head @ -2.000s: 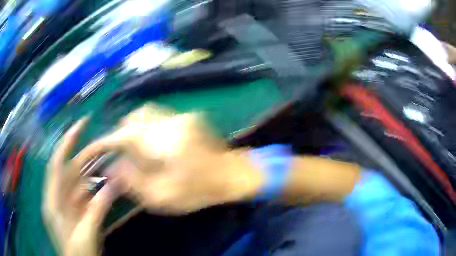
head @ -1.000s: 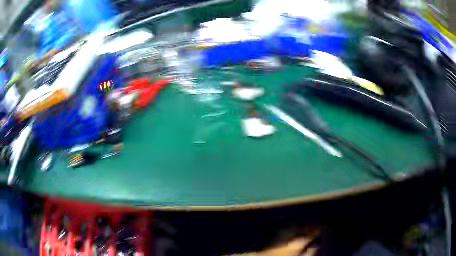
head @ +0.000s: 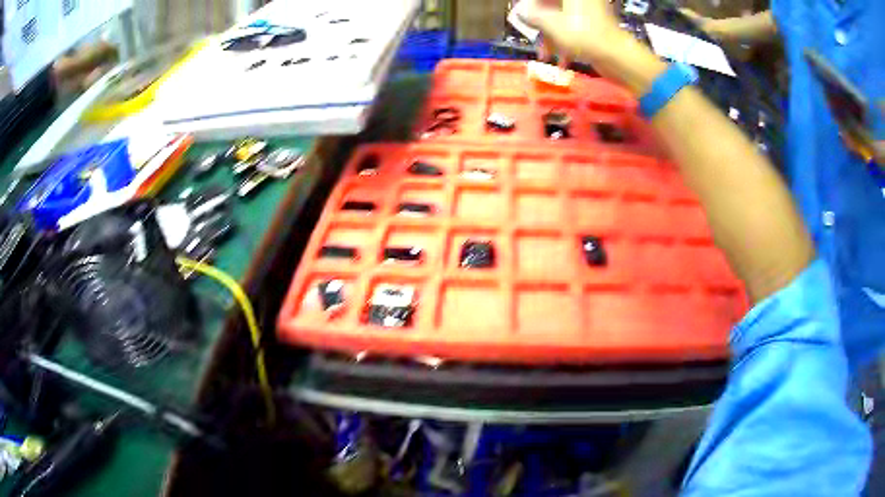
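My right hand [head: 580,31], with a blue wrist strap [head: 669,89], reaches to the far end of the red blister tray [head: 485,338]. The hand is blurred and cut by the top edge. A small white thing shows at its fingertips; I cannot tell whether it is gripped. The tray's shallow compartments hold several loose dark parts, among them a square black part [head: 477,254] and a silver-and-black part [head: 391,305]. My left hand is not in view.
Left, a green-matted bench [head: 97,442] holds a black fan [head: 121,286], a blue bin [head: 82,180] and a yellow cable [head: 243,301]. A white box or board [head: 281,107] stands behind. A white slip [head: 691,49] lies beyond the tray. A person in blue [head: 839,175] stands right.
The view has swung from the green bench to the red tray, which now fills the middle. My right hand, hardly visible one second ago, is now stretched to the tray's far end.
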